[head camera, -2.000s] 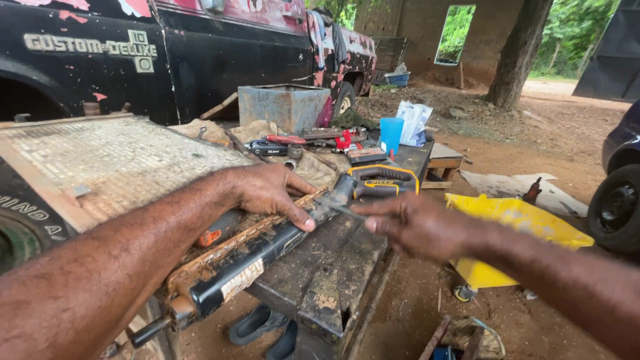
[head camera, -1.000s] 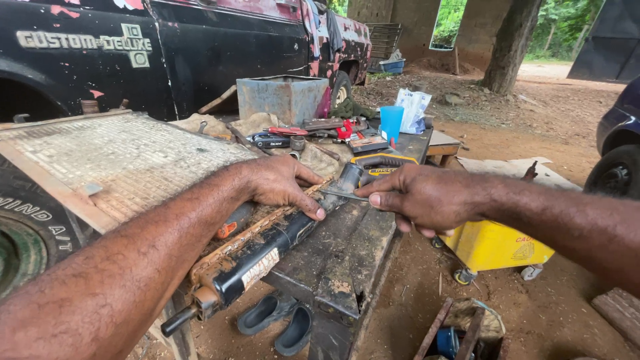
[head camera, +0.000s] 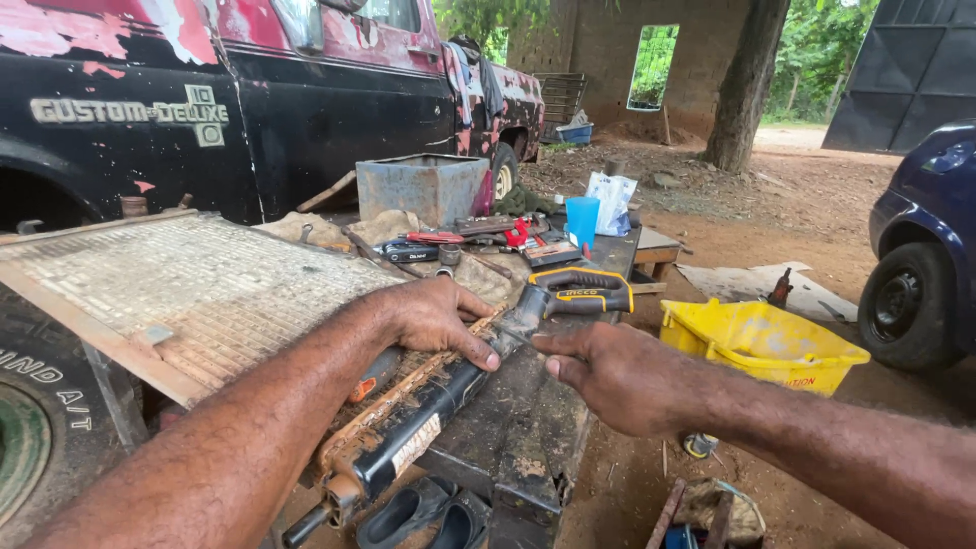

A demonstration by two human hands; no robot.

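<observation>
A black cylindrical part with a rusty, dirt-caked seam (head camera: 415,412) lies slanting along the edge of a dark metal bench. My left hand (head camera: 444,324) rests on its upper part, thumb on the black side and fingers over the seam. A thin metal tool (head camera: 516,335) is gripped in my right hand (head camera: 610,374); its end meets the part near the far end, beside my left thumb. What kind of tool it is, I cannot tell. Just beyond lies a black and yellow saw-type handle (head camera: 585,292). Part of an orange and dark tool (head camera: 374,377) shows under my left wrist.
A radiator core (head camera: 198,282) lies at left. Pliers (head camera: 435,238), a blue cup (head camera: 582,221) and a metal box (head camera: 423,191) are on the bench (head camera: 534,427). A yellow bucket (head camera: 762,343) stands right, black clogs (head camera: 427,515) below. A pickup truck (head camera: 343,107) is behind.
My left hand stays on the part and my right hand keeps its grip on the thin tool at the far end. The view has shifted somewhat.
</observation>
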